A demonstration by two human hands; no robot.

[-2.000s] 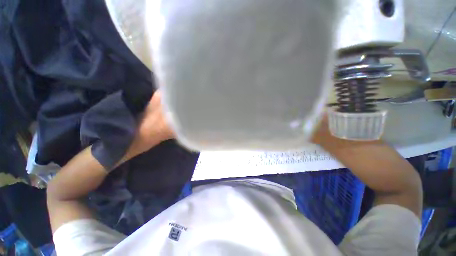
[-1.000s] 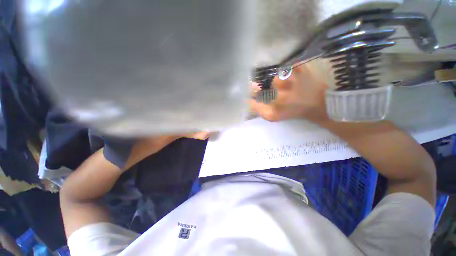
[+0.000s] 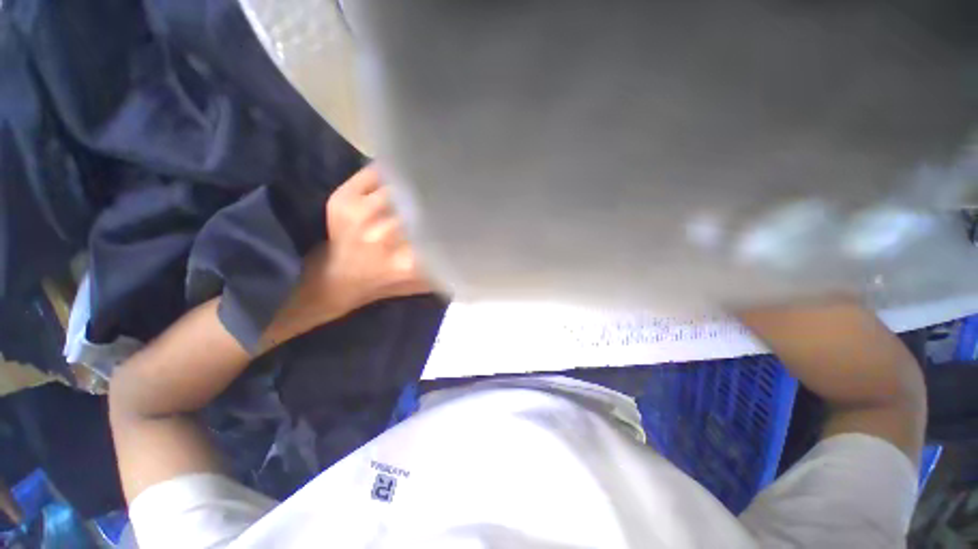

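Observation:
A large dark navy garment fills the left side. A dark flap of cloth lies over my left wrist. My left hand is at the garment's right edge, fingers bent, its right part hidden behind the blurred sewing machine head. Whether it grips cloth cannot be told. The grey-white machine head is very close to the camera and covers the upper middle and right. My right hand is hidden behind it; only the right forearm shows, below the head's lower edge.
The white machine bed edge with a printed ruler scale runs below the head. Blue plastic crates stand under it at the right. A pale panel edge shows at the left of the dark cloth. My white shirt fills the bottom.
The machine head now covers the right side, hiding the spring, the ribbed knob and my right hand, which showed a second ago. My left hand's knuckles show again at the head's left edge.

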